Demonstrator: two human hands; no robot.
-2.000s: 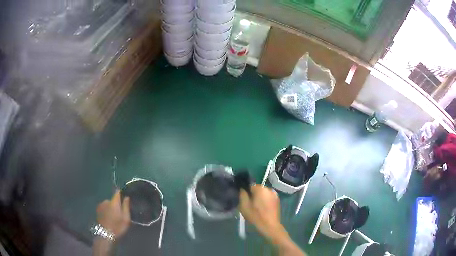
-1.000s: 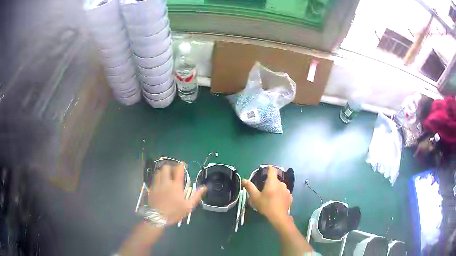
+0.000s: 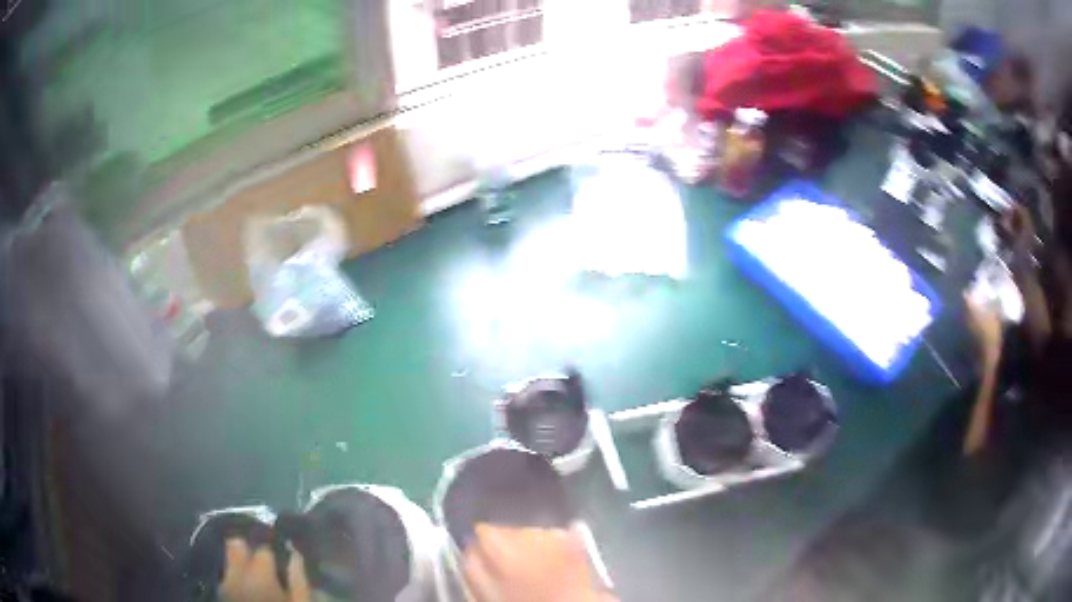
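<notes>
Three white camera housings with dark open cavities stand side by side at the bottom left: a left one [image 3: 212, 543], a middle one [image 3: 367, 543] and a right one [image 3: 500, 480]. My left hand [image 3: 253, 573], cut off by the lower edge, is at the left housing, its fingers near the gap to the middle one. My right hand [image 3: 529, 564], also cut off, lies over the near side of the right housing. Blur hides whether either hand grips. Further right are another housing [image 3: 547, 420] and two touching ones, a left [image 3: 711, 435] and a right [image 3: 799, 412], with white sticks.
A blue tray [image 3: 888, 367] heaped with white pieces lies at the right of the green bench [image 3: 400, 400]. A clear bag [image 3: 308, 300] stands by cardboard [image 3: 394, 212]. A bottle [image 3: 496, 198], white bag [image 3: 635, 218] and red cloth [image 3: 788, 65] lie along the sill. Another person's arm [image 3: 987, 365] shows at right.
The view has swung right, bringing the whole blue tray and another person's arm into view. My hands and the three housings now sit lower in the picture, with the housings still side by side.
</notes>
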